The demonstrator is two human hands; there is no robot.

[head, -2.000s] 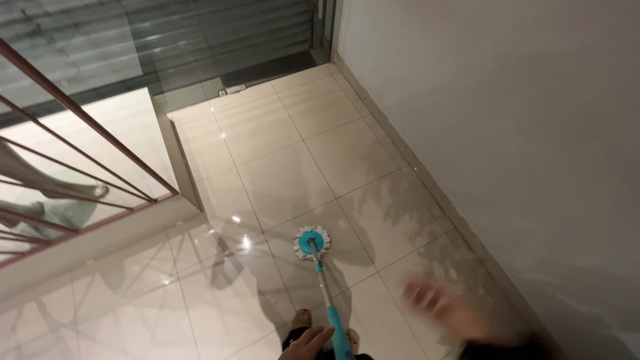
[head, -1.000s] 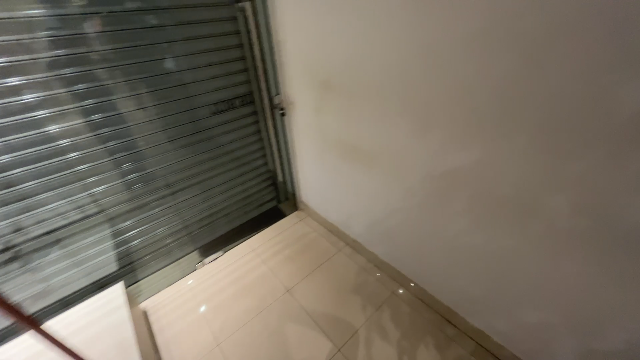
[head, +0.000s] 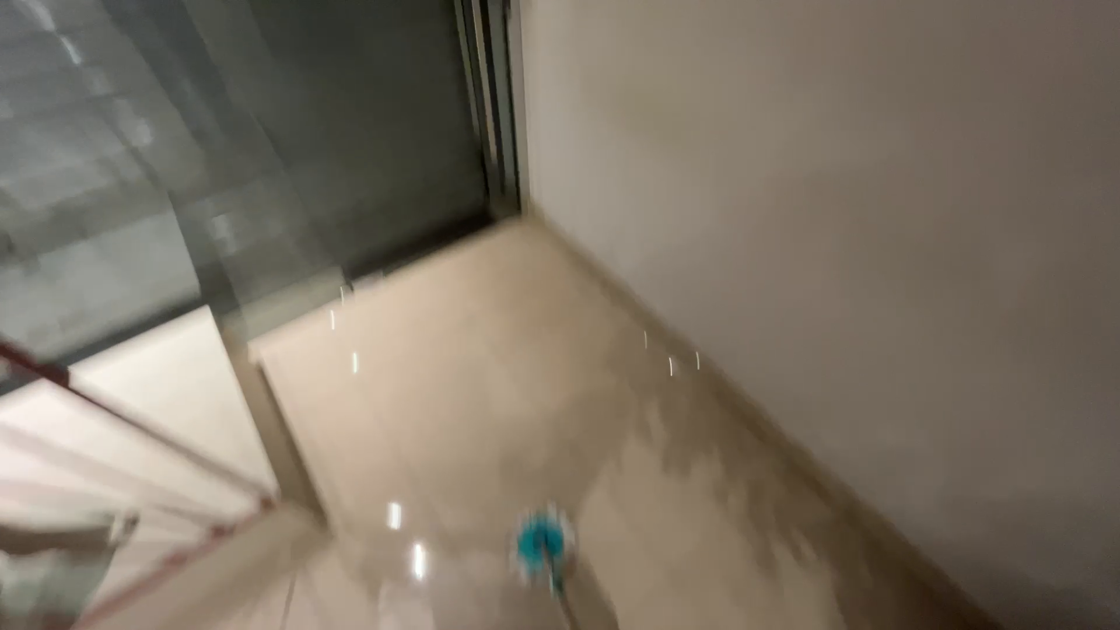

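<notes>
A round mop head with a teal centre and a pale fringe (head: 542, 544) rests on the glossy tiled floor (head: 472, 402) at the bottom middle of the blurred head view. Its thin pole (head: 563, 604) runs down past the lower edge, so the upper handle is hidden. Neither my left hand nor my right hand is in the picture, and what they hold cannot be seen.
A plain wall with a skirting strip (head: 752, 407) borders the floor on the right. Glass in front of a dark shutter (head: 367, 114) stands at the back. At lower left, a reddish metal railing (head: 157, 433) runs beside a white raised surface (head: 175, 367).
Two seconds ago one hand was at the mop's teal handle and the other was apart at the right; both are now out of view. The view swung up, then partly back down.
</notes>
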